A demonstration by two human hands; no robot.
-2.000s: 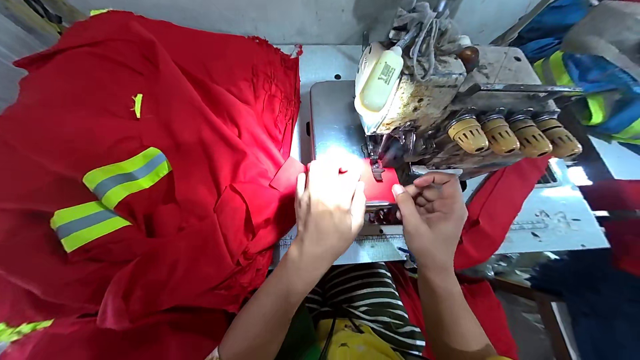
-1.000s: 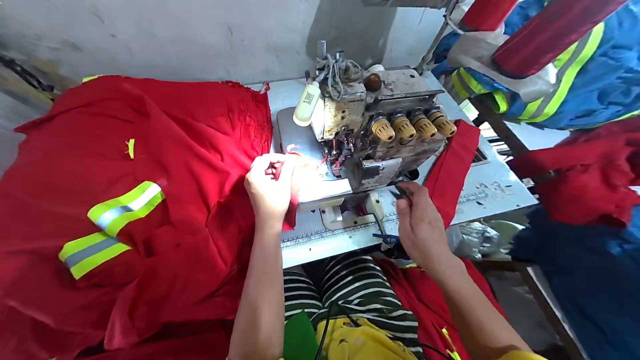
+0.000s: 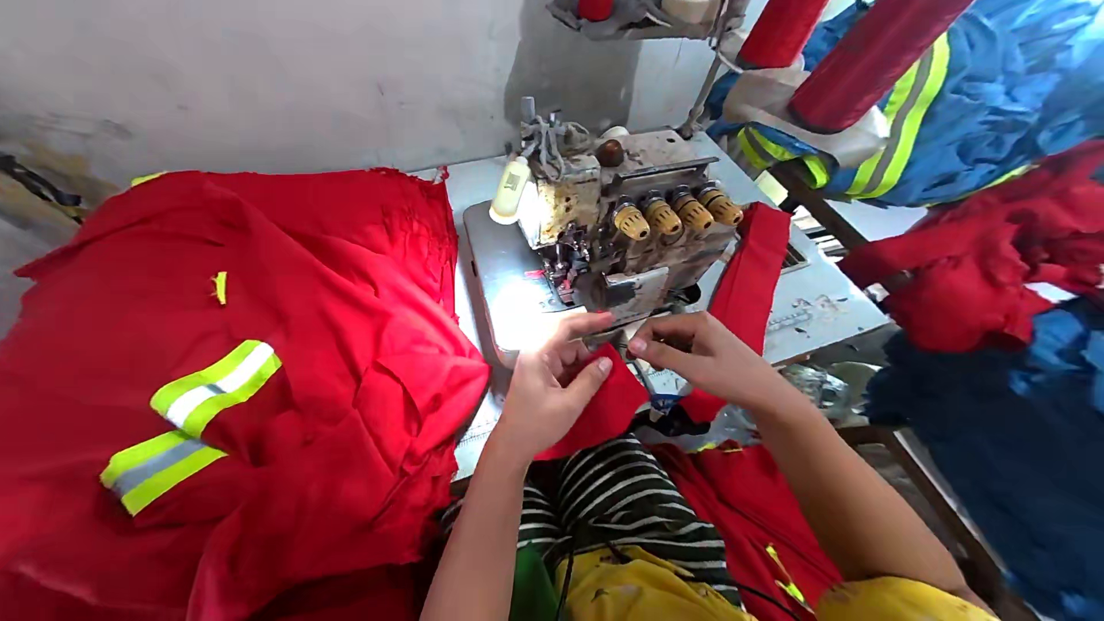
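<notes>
My left hand [image 3: 552, 384] holds a small red fabric piece [image 3: 604, 405], which hangs below its fingers in front of the overlock sewing machine [image 3: 621, 224]. Just to the right, my right hand [image 3: 699, 354] has its thumb and forefinger pinched close to the piece's upper corner; whether anything is between them is too small to tell. The machine's needle area [image 3: 565, 263] is lit by a bright lamp and lies beyond my hands. A long red fabric strip [image 3: 752, 276] runs over the table at the machine's right side.
Red cloth with yellow-silver reflective tape [image 3: 216, 388] covers the left. Red thread cones [image 3: 871, 65] stand at upper right, before blue garments [image 3: 1009, 86]. More red fabric [image 3: 966, 267] and dark blue cloth [image 3: 966, 431] lie at right. A grey wall rises behind the machine.
Both hands were at the machine's bed two seconds ago, then apart one second ago. Now they are close together in front of the machine, with the red piece hanging from my left hand.
</notes>
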